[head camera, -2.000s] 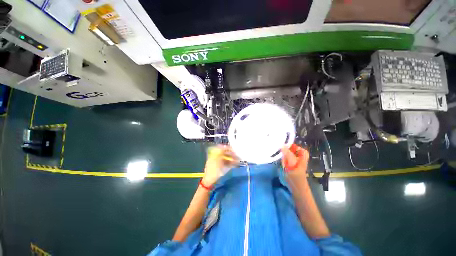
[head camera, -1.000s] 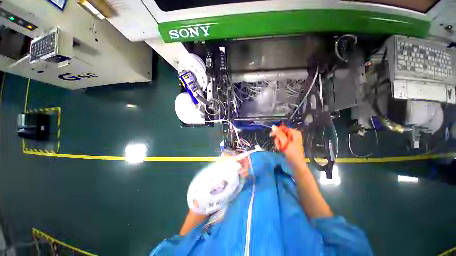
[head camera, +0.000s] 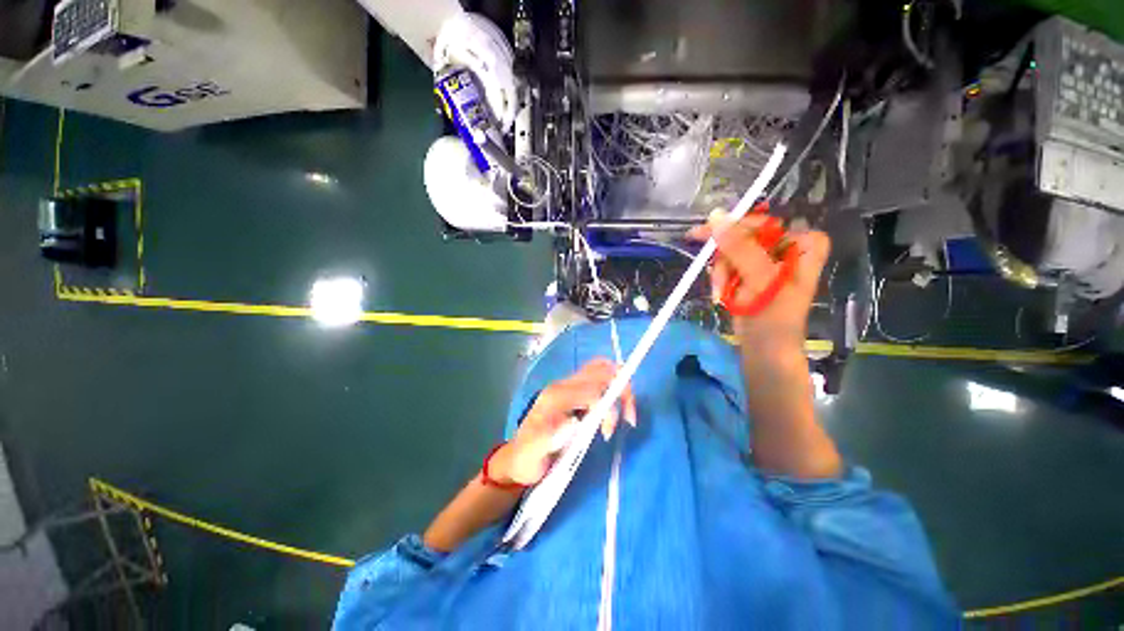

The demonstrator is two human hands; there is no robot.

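A long white strip, seemingly carrier tape [head camera: 672, 302], runs diagonally up to the right across the blue smock. Its wider lower-left end looks like the white component reel [head camera: 551, 496] seen edge-on. My left hand [head camera: 570, 422] holds this lower part against the smock; its fingers partly cover it. My right hand [head camera: 767, 277] holds scissors [head camera: 762, 293] with red-orange handles, and its fingertips touch the strip near its upper end. The scissor blades cannot be made out.
The open feeder area [head camera: 666, 160] with tangled pale strands lies ahead. A blue-and-yellow cylinder [head camera: 461, 113] and white round objects [head camera: 459, 185] are left of it. Dark feeder parts [head camera: 844, 308] stand right of my right hand. A keyboard [head camera: 1091, 93] is at far right.
The reel has turned from face-on to edge-on at my left hand. The strip now stretches up to my right hand, which appears higher and farther right. The view has tilted down.
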